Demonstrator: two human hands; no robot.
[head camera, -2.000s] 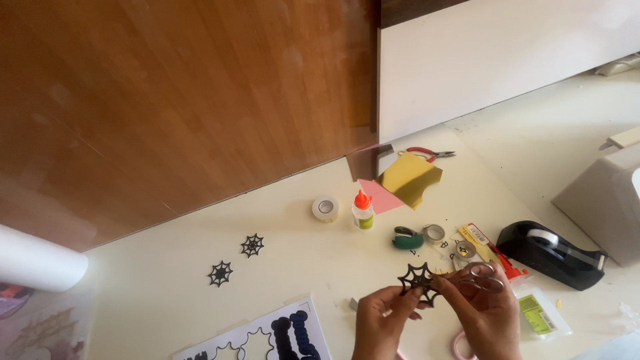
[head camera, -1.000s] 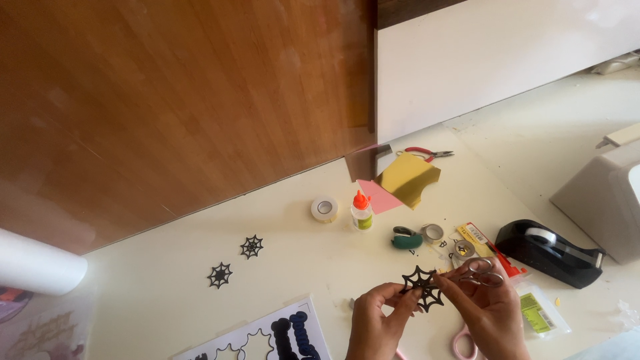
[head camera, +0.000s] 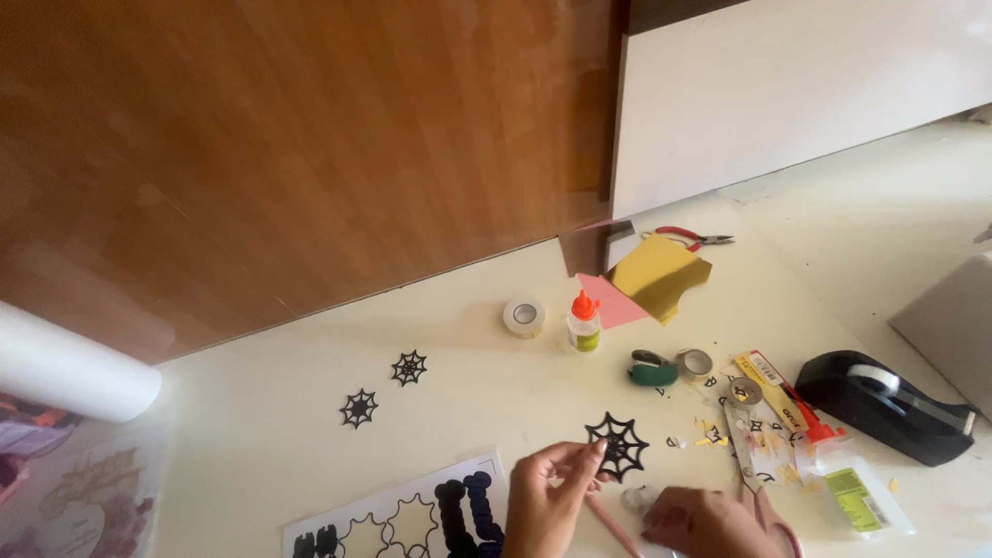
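Between thumb and fingers my left hand (head camera: 554, 492) holds a black spider-web cutout (head camera: 618, 447) by its left edge. To the right of it, low over the table, is my right hand (head camera: 705, 523), blurred; what its fingers touch is hidden. Scissors with pink handles (head camera: 752, 473) lie by my right hand, their blades among scraps. Two smaller black web cutouts (head camera: 408, 368) (head camera: 359, 408) lie further left. A white sheet (head camera: 310, 518) with cut web outlines and dark shapes lies left of my left hand.
Behind my hands stand a glue bottle with an orange cap (head camera: 583, 325), a tape roll (head camera: 525, 317) and a green stapler (head camera: 652, 370). Yellow foam sheet (head camera: 659, 271), pink sheet (head camera: 608, 298) and red-handled pliers (head camera: 694, 237) lie at the back. A black tape dispenser (head camera: 883, 407) is at right.
My right hand has let go of the web cutout and moved down, away from it. The small metal scissors it held are no longer plainly seen. My left hand still holds the web.
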